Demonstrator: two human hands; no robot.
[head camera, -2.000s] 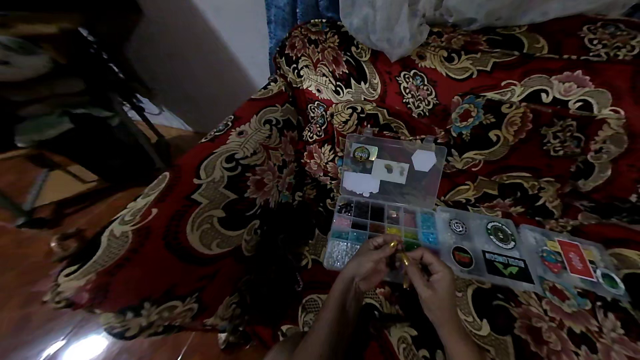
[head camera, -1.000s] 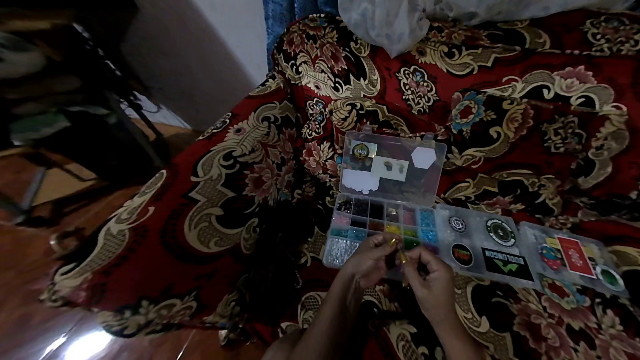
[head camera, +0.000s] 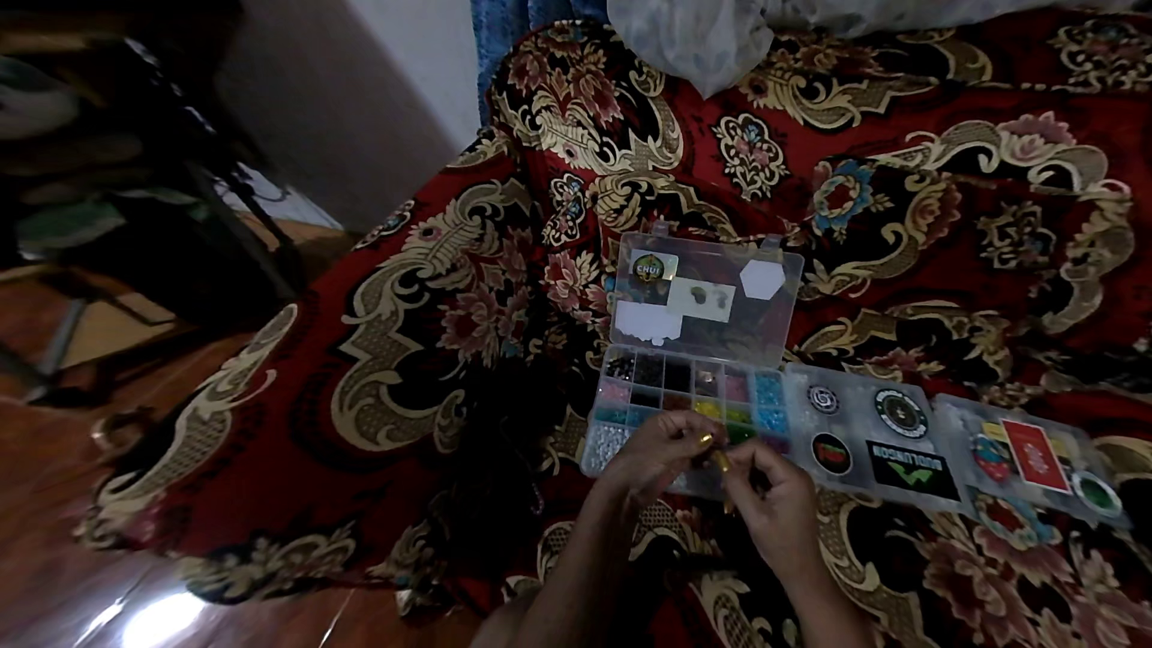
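Note:
My left hand (head camera: 664, 453) and my right hand (head camera: 767, 486) meet fingertip to fingertip over the near edge of an open clear plastic bead organizer (head camera: 598, 416). Both have fingers pinched together, with gold-coloured nails showing. Whatever lies between the fingertips is too small and dark to make out. The organizer's compartments hold beads sorted by colour: black beads (head camera: 619, 366), yellow beads (head camera: 707, 409), blue beads (head camera: 771, 420) and clear beads (head camera: 609, 441) among them. Its raised lid (head camera: 765, 328) leans back and bears stickers and white paper pieces. My hands hide part of the near compartments.
Two closed plastic cases, one with round stickers (head camera: 855, 432) and one with a red card (head camera: 1037, 456), lie right of the organizer. A red floral cover (head camera: 378, 486) drapes the seat. White fabric (head camera: 693, 40) lies at the top. Dark furniture (head camera: 225, 207) stands left on the tiled floor.

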